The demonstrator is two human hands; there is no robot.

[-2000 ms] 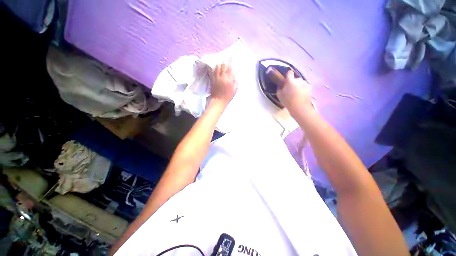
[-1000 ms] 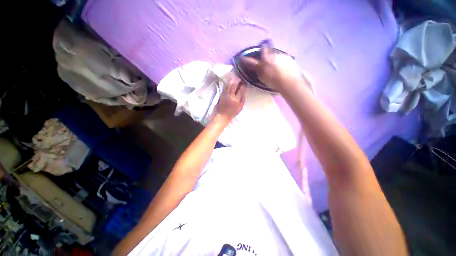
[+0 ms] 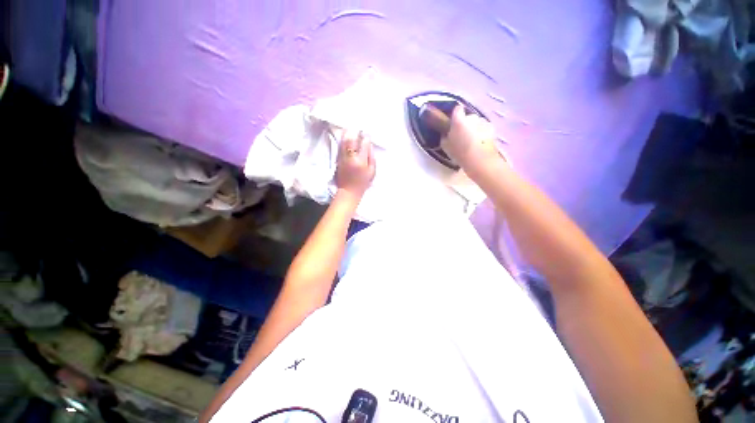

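Note:
A white garment piece (image 3: 389,157) lies on the purple table cover at its near edge, crumpled at the left and flat in the middle. My left hand (image 3: 356,165) rests on it with fingers apart, beside the crumpled part. My right hand (image 3: 468,139) grips the brown handle of the iron (image 3: 430,136). The iron sits on the right side of the cloth, its dark plate with pale rim pointing up and left. The cloth's near edge merges with my white top.
The purple table cover (image 3: 273,49) has small wrinkles. Pale grey cloth (image 3: 641,41) lies at the far right. A dark flat square (image 3: 662,157) is at the right edge. Cloth bundles (image 3: 157,182) sit below the table's left edge. A pale cord hangs near my right forearm.
The iron and my right hand have moved right and down from beside my left hand, uncovering the cloth's far part. My left hand still rests on the cloth. The whole view has shifted.

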